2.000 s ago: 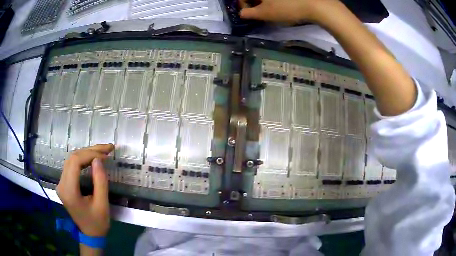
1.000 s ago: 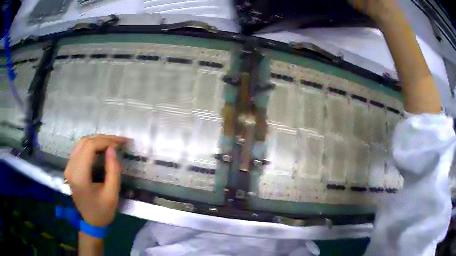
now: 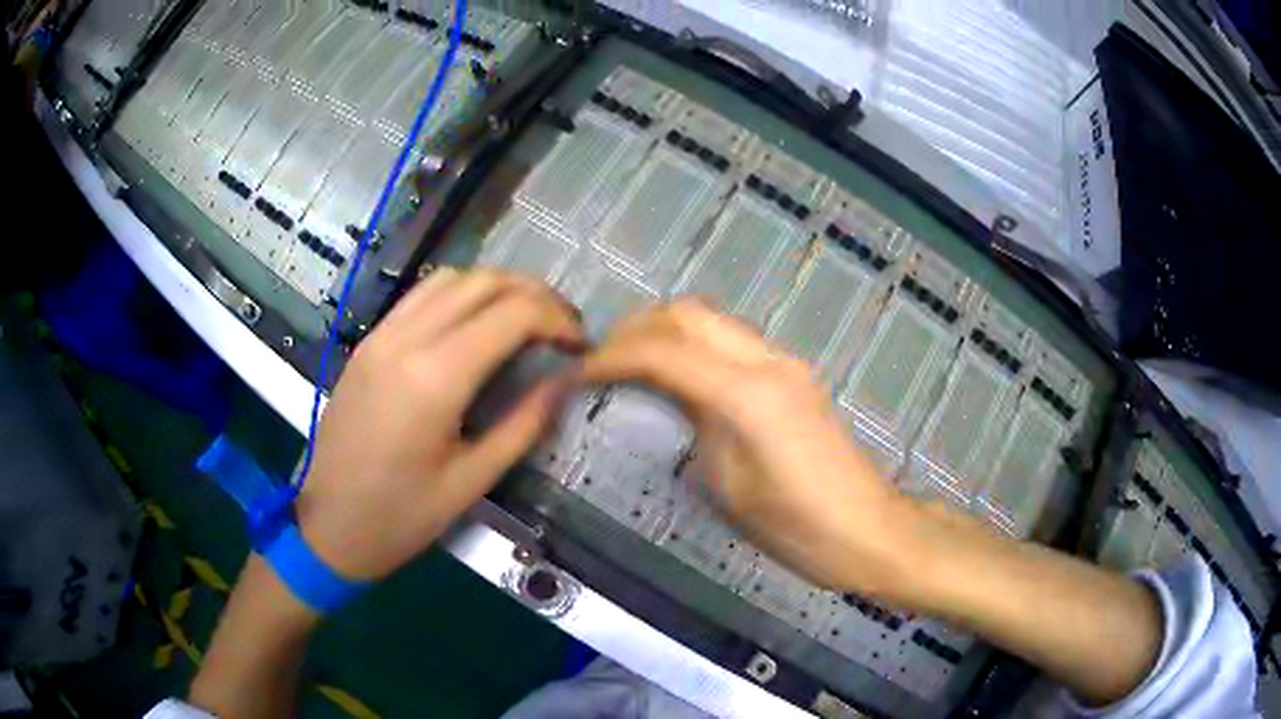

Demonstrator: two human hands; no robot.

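A pale circuit board panel (image 3: pixel 899 358) lies in a dark carrier with a green inner border. Short rows of small black components (image 3: pixel 777 195) line its far edge, and a few show at the near edge. My left hand (image 3: pixel 436 407), with a blue wrist strap, is curled above the panel's left end. My right hand (image 3: pixel 773 443) reaches in from the right over the panel. The fingertips of both hands meet or nearly meet there. They are blurred, so whether anything small is held is hidden.
Another panel (image 3: pixel 302 120) in a carrier lies to the left. A blue cord (image 3: pixel 379 211) crosses the view. A black bin (image 3: pixel 1194 211) and whitish ribbed trays (image 3: pixel 983 120) are on the bench behind. The silvery rail (image 3: pixel 639 660) runs along the near side. Floor is at lower left.
The view has swung to the right. My right hand has come from the black bin to my left hand. My left hand has left the near edge of the previous panel.
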